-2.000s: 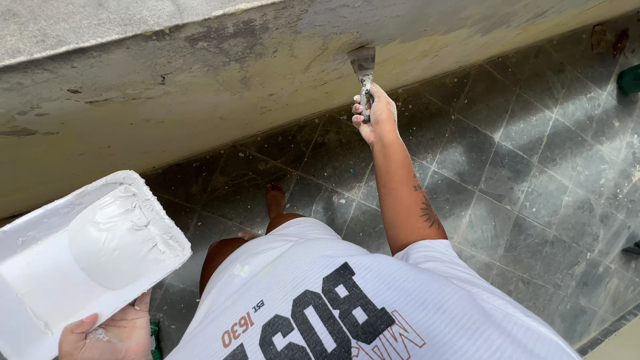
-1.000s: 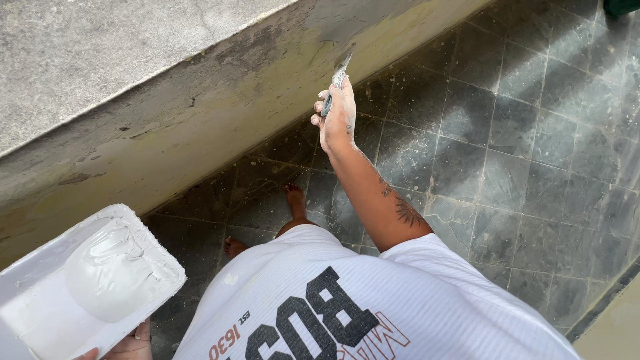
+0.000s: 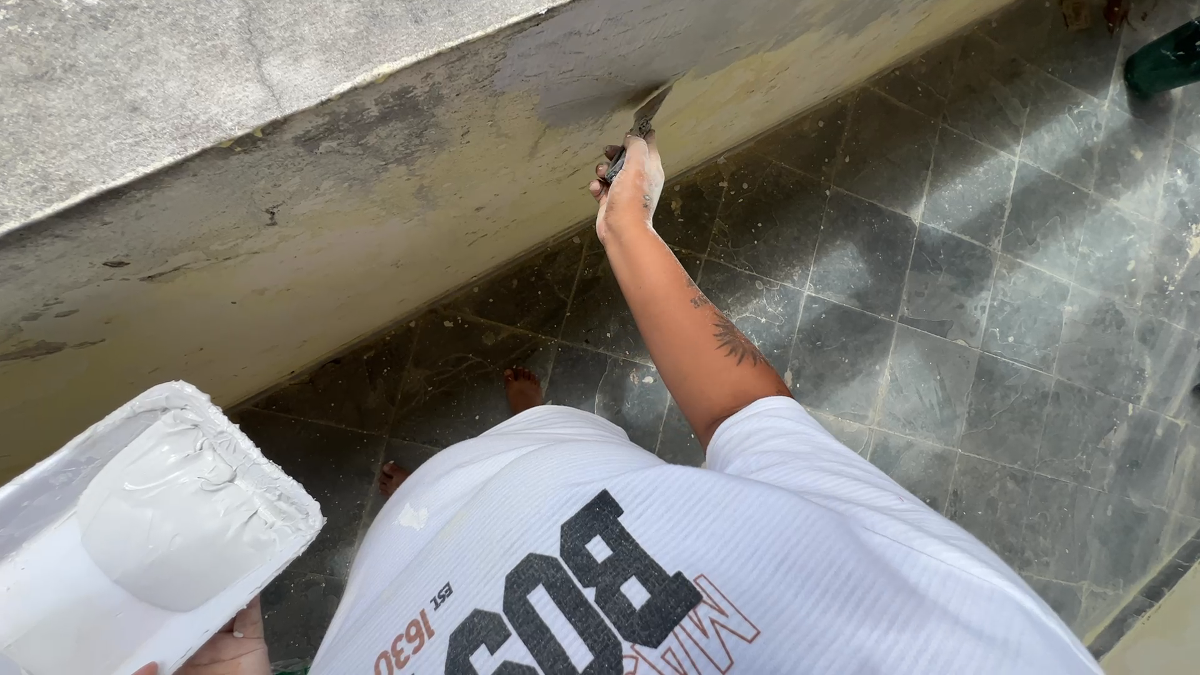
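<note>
My right hand (image 3: 630, 178), dusted with white, grips the handle of a putty knife (image 3: 652, 108). The knife's metal blade lies at the face of a low plastered wall (image 3: 375, 197), where a grey smooth patch meets worn yellowish paint. At the lower left my left hand (image 3: 230, 647) supports a white plastic tray (image 3: 56, 600) from below; most of that hand is hidden under it. Smooth white filler paste (image 3: 187, 506) fills the tray's upper right end, with some crusted along the rim.
The wall's rough concrete top (image 3: 169, 84) spans the upper left. Grey stone floor tiles (image 3: 862, 253) with white specks run along its foot. My bare foot (image 3: 522, 389) is near the wall base. A dark green object (image 3: 1162, 61) stands at the upper right.
The putty knife's blade, seen broad two seconds ago, now shows narrower and slanted, as my right hand has turned. My left hand still holds the tray.
</note>
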